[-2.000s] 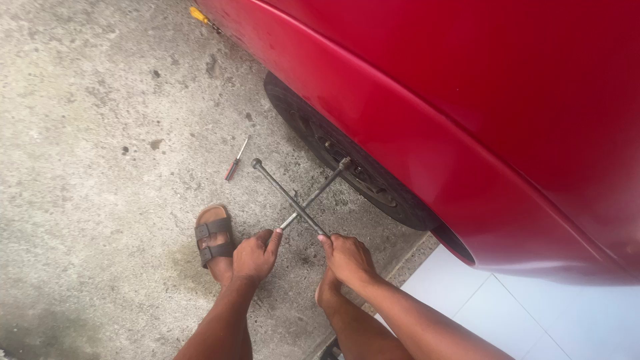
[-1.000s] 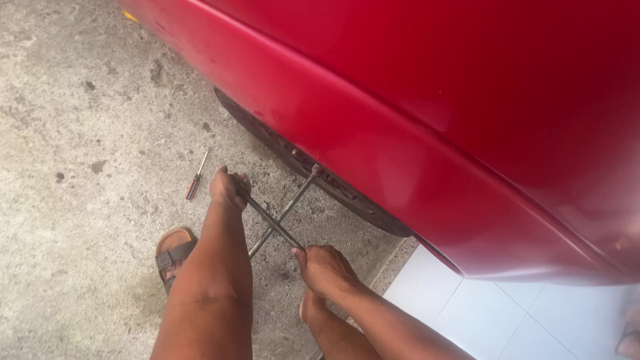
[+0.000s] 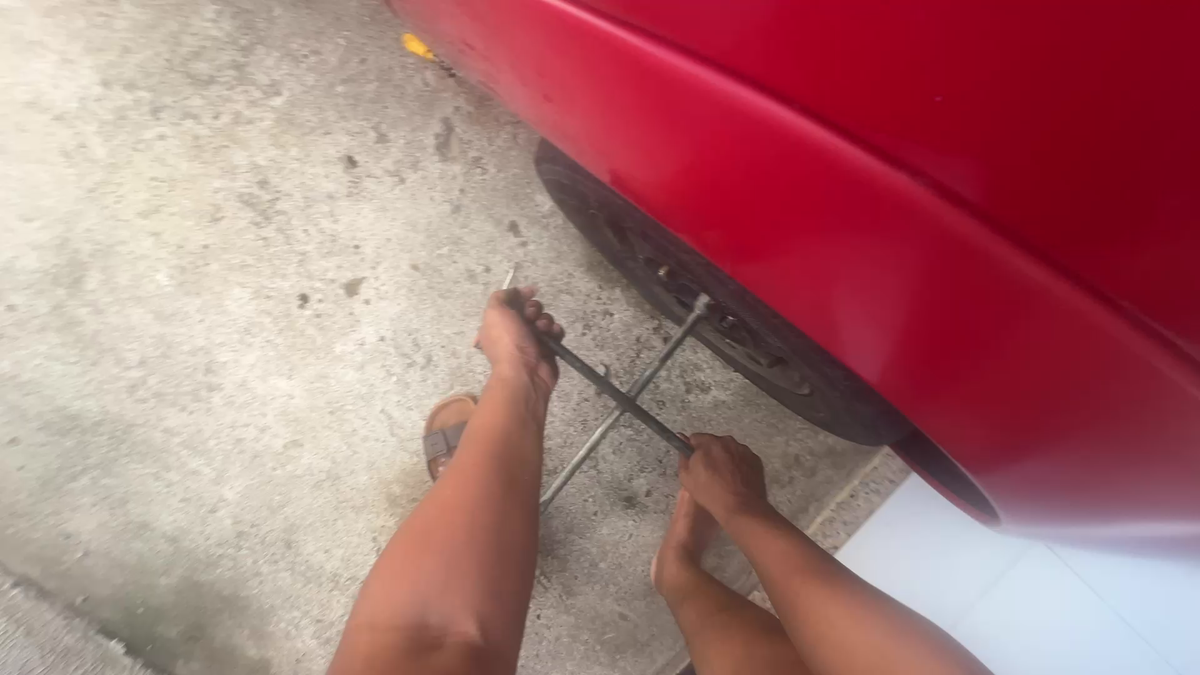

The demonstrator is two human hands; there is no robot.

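Observation:
A four-way lug wrench [image 3: 626, 403] spans the space between my hands, the end of one arm at the wheel [image 3: 722, 323] of a red car [image 3: 750, 197]. My left hand [image 3: 521, 337] is closed around the far left end of the dark crossbar. Around the opposite end of that bar my right hand [image 3: 722, 471] is closed, above my bare foot. The wrench's free arm points down between my forearms, its tip hidden by the left one. Only the shaft of a screwdriver [image 3: 509, 276] shows past my left hand; the hand hides the rest.
A sandal [image 3: 452, 433] on my foot rests on the rough concrete floor [image 3: 234, 375], partly behind my left forearm. White tiles [image 3: 1012, 581] with a stone edge lie at the lower right. The car body overhangs the wheel. Something yellow [image 3: 417, 45] lies near the car's far edge.
My left hand has gone from the arm pointing toward me to the upper left end of the crossbar. My right hand stays on the crossbar's near end. The view has shifted.

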